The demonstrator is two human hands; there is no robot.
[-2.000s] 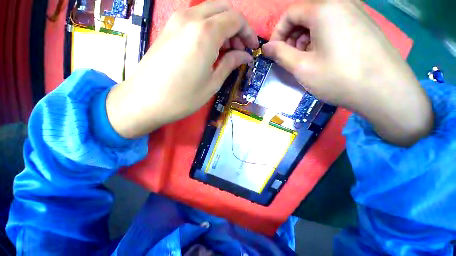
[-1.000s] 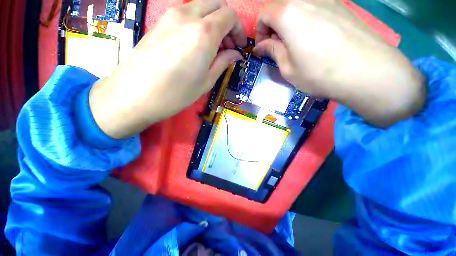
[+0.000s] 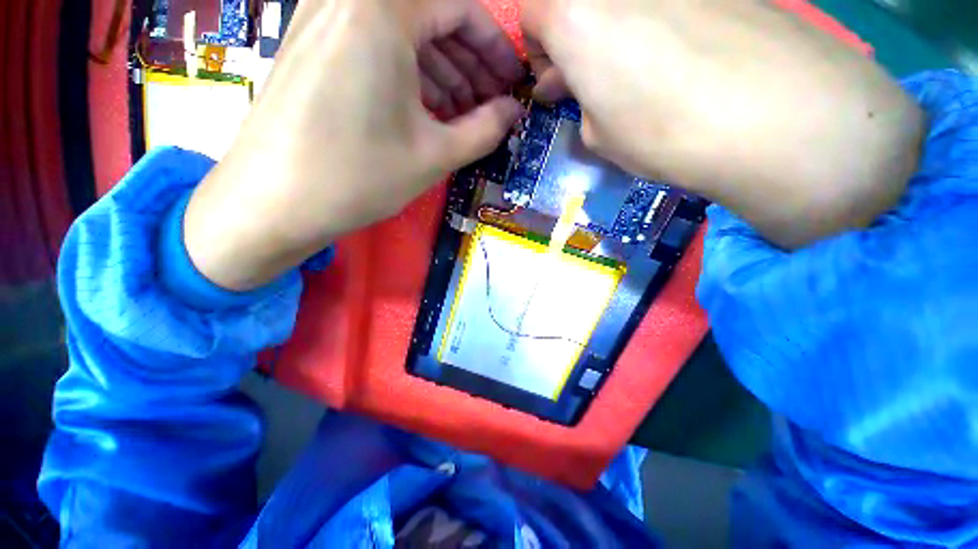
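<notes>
An open tablet (image 3: 429, 341) lies tilted on a red-orange foam pad (image 3: 391, 391). Its white battery (image 3: 525, 316) is edged in yellow, with a thin dark wire curving over it. A pale tab (image 3: 566, 222) runs from the battery toward the blue circuit board (image 3: 533, 161), which has a flat grey plate. My bare left hand (image 3: 370, 118) and bare right hand (image 3: 665, 91) meet at the tablet's top left corner. A small orange-gold bit shows between their fingertips. The fingers cover that corner, so what each hand grips is hidden.
A second open tablet (image 3: 198, 113) lies on red-orange foam at the upper left, partly behind my left arm. Stacked red foam (image 3: 38, 139) stands at the far left edge. The green bench top (image 3: 922, 38) shows at the upper right.
The orange-gold flex cable along the tablet's left edge no longer shows there. Both hands have moved up slightly, and my left fingers are spread more from the thumb.
</notes>
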